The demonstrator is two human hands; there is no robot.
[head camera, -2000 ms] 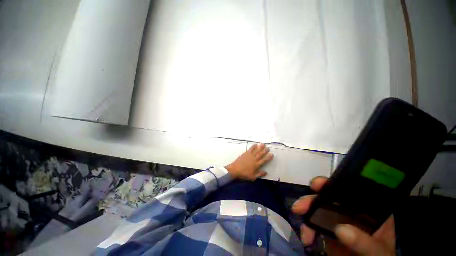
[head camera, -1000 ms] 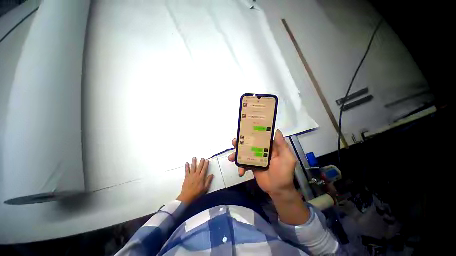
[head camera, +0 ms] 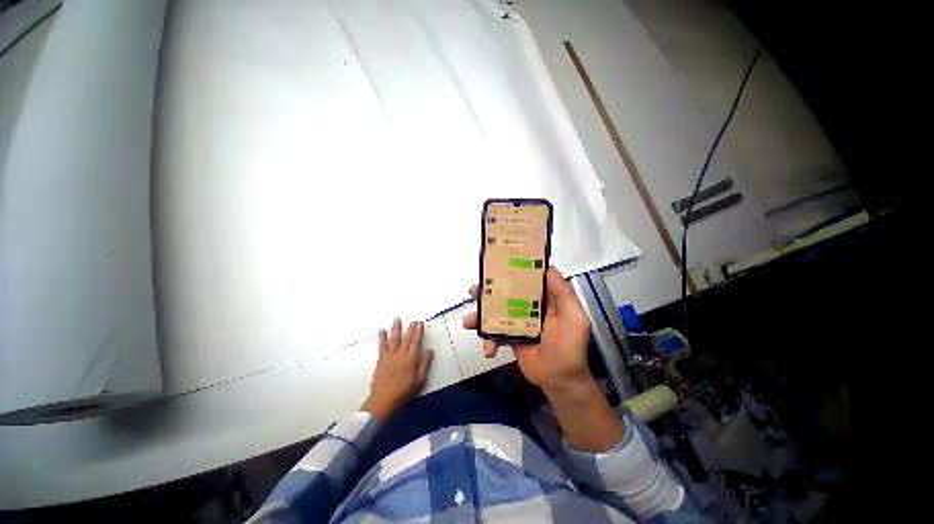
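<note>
My right hand (head camera: 558, 333) holds a smartphone (head camera: 514, 268) upright over the table's near edge, its screen lit with a chat and green boxes. My left hand (head camera: 399, 370) lies flat with fingers apart on the near edge of the table, holding nothing. A flat white sheet (head camera: 297, 205) covers the table in front of me, its right edge uneven and its near edge a thin dark line. A thick white roll (head camera: 87, 205) lies across the table at the left, its round end toward me.
A long brown straightedge (head camera: 623, 154) lies right of the sheet. Two short grey bars (head camera: 711, 208) lie farther right, with a dark cord (head camera: 720, 143) across them. A silver rail (head camera: 605, 333) with a blue block (head camera: 630, 318) is at the table edge. Scraps (head camera: 753, 440) lie below right.
Since two seconds ago the phone has gone from a tilted, close position at the right to upright near the middle, its chat now visible. Over the last second the view shifted slightly; both hands look nearly still.
</note>
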